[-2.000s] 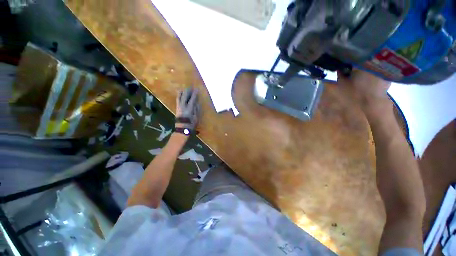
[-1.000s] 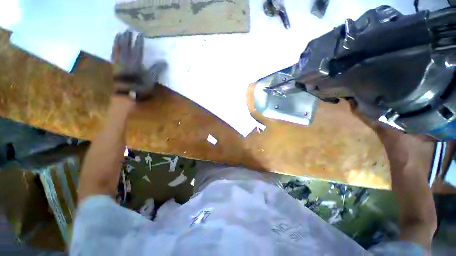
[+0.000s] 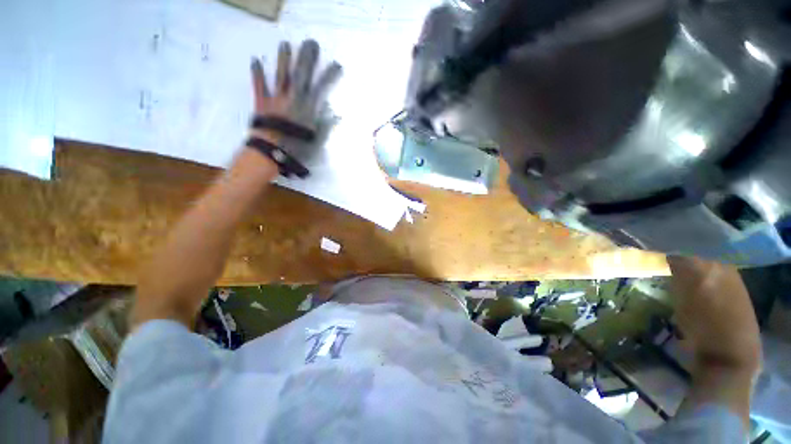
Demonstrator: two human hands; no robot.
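The cutting machine (image 3: 607, 113) fills the upper right, its dark motor body large and close to the camera. Its silver base plate (image 3: 442, 165) lies on the wood at the edge of the lay, the rounded end against the white paper. My left hand (image 3: 295, 95), with grey mesh on some fingers and dark straps at the wrist, lies flat with fingers spread on the marker paper (image 3: 191, 95), left of the plate. My right hand is hidden behind the motor body; only the forearm shows at the lower right.
The brown wooden table (image 3: 173, 217) runs across the front, with a small white scrap (image 3: 330, 245) on it. A tan flat weight (image 3: 260, 7) is cut off by the top edge. Scraps litter the floor, and a taped cardboard box (image 3: 52, 373) stands lower left.
My left hand has gone from the table edge onto the paper, then rightward, nearer the plate. The view has turned and the motor body looks larger. The weight has shifted toward the top left edge.
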